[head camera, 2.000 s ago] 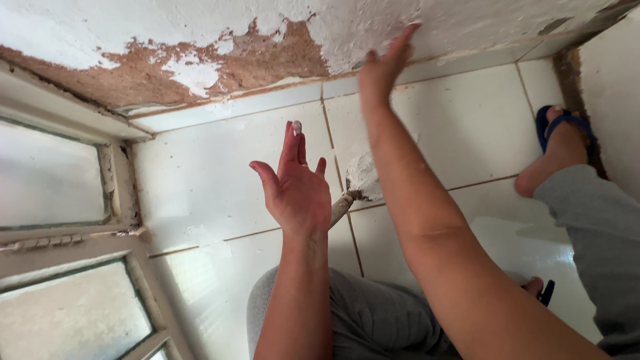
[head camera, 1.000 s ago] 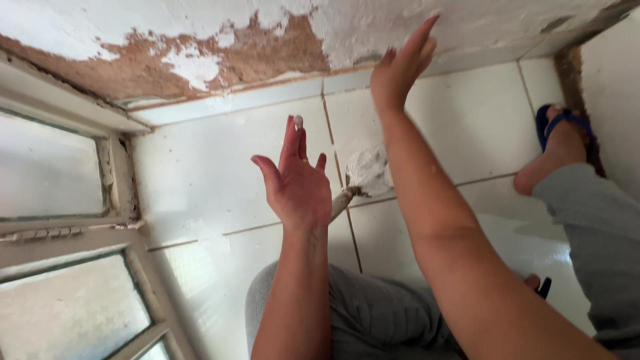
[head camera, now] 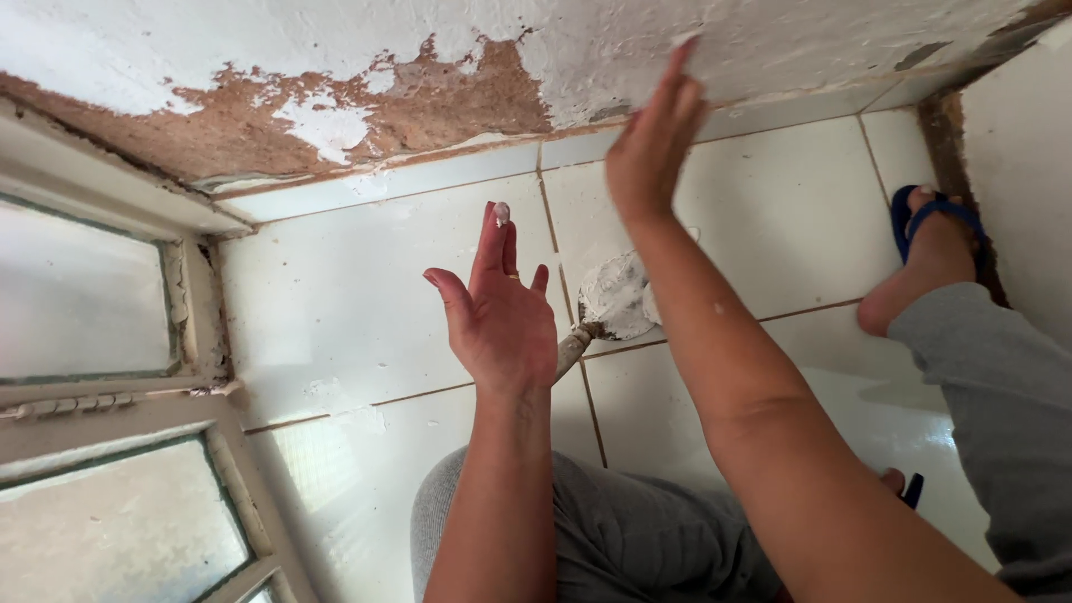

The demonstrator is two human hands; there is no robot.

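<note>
My left hand [head camera: 507,310] is held palm up above the tiled floor, thumb spread from the fingers, with a dab of white paste [head camera: 502,214] on one fingertip. My right hand [head camera: 657,134] is raised at the lower part of the wall [head camera: 620,50], its fingers extended over white plaster; whether the fingertip touches the wall I cannot tell. Between my forearms, a tool with a worn handle [head camera: 574,347] lies on the floor, its head covered in white paste [head camera: 615,293]. My right forearm hides part of that paste.
Bare brown patches [head camera: 452,100] show where the wall's coating is gone. A metal-framed window or door with glass panes [head camera: 84,293] stands at the left. My foot in a blue flip-flop [head camera: 938,226] rests on the white floor tiles [head camera: 377,276] near the right-hand edge.
My right hand has shifted along the wall, first right, then back left, and its fingers are now closer together. The left hand stays nearly still.
</note>
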